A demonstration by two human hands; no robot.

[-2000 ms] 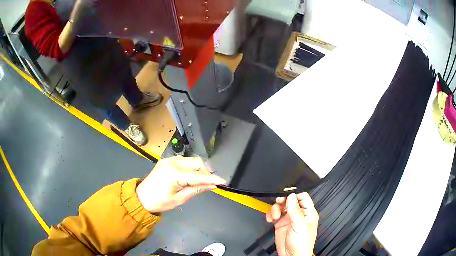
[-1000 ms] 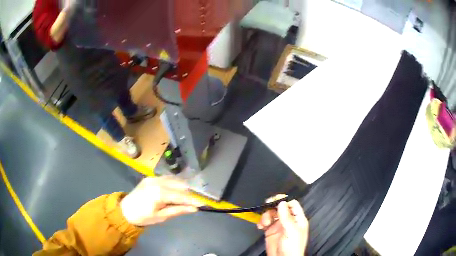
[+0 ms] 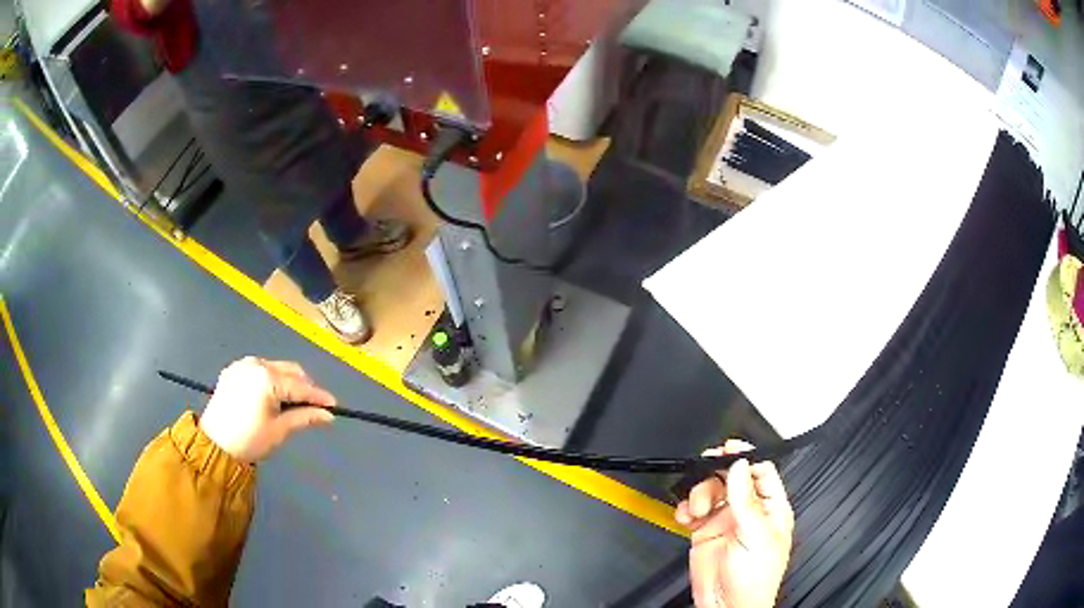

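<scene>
A long black strap (image 3: 511,449) runs between my two hands, sagging slightly above the floor. My left hand (image 3: 256,407) grips it near one end, and a short tapered tip sticks out beyond the hand to the left. My right hand (image 3: 739,511) pinches the strap between thumb and fingers at the edge of the strap bundle. The thick bundle of long black straps (image 3: 915,392) lies fanned on a white sheet (image 3: 785,285) at the right. Where the held strap meets the bundle is hard to tell.
A person in a dark apron (image 3: 279,154) stands by a red machine (image 3: 535,71) with a grey base (image 3: 583,356). A green-capped bottle (image 3: 449,356) stands on the base. A box of black pieces (image 3: 761,152) is behind the sheet. A yellow line (image 3: 262,303) crosses the floor.
My left hand has moved left and slightly up along the strap, so the hands are farther apart with a longer length between them. My right hand still pinches the strap beside the bundle.
</scene>
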